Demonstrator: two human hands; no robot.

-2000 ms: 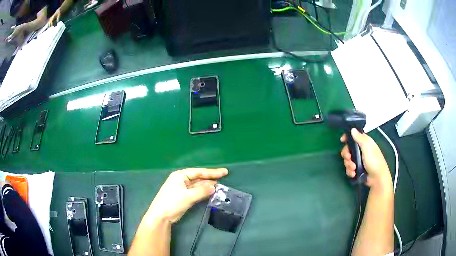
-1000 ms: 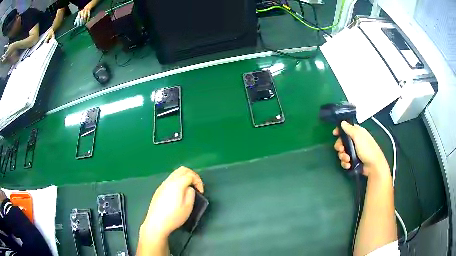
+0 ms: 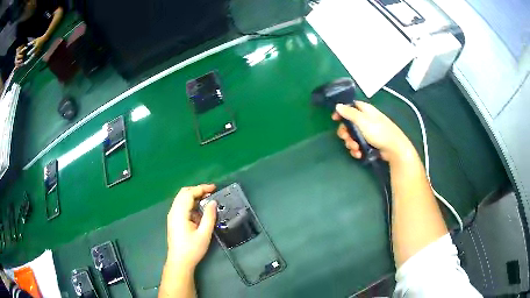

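Observation:
My left hand [image 3: 189, 233] holds a phone frame [image 3: 239, 226] by its camera end, thumb on top, above or on the dull green mat; the frame is tilted. A small white code label [image 3: 275, 264] shows at its near end. My right hand [image 3: 372, 134] grips a black handheld scanner [image 3: 339, 93] by its handle, its head pointing left over the belt's edge. The cable runs down from the grip. No red glow shows.
Several phone frames lie on the shiny green belt [image 3: 279, 125], one [image 3: 216, 125] nearest the middle. Two set-aside frames [image 3: 110, 263] lie at lower left by an orange tray [image 3: 26, 282]. White paper [image 3: 360, 46], a white device [image 3: 433, 61] and a white cable [image 3: 427, 157] are at right. A person's hands show at upper left.
The view has shifted and turned. The frame in my left hand, seen edge-on a second ago, now lies face up to view. The belt frames appear further left. My right hand still holds the scanner.

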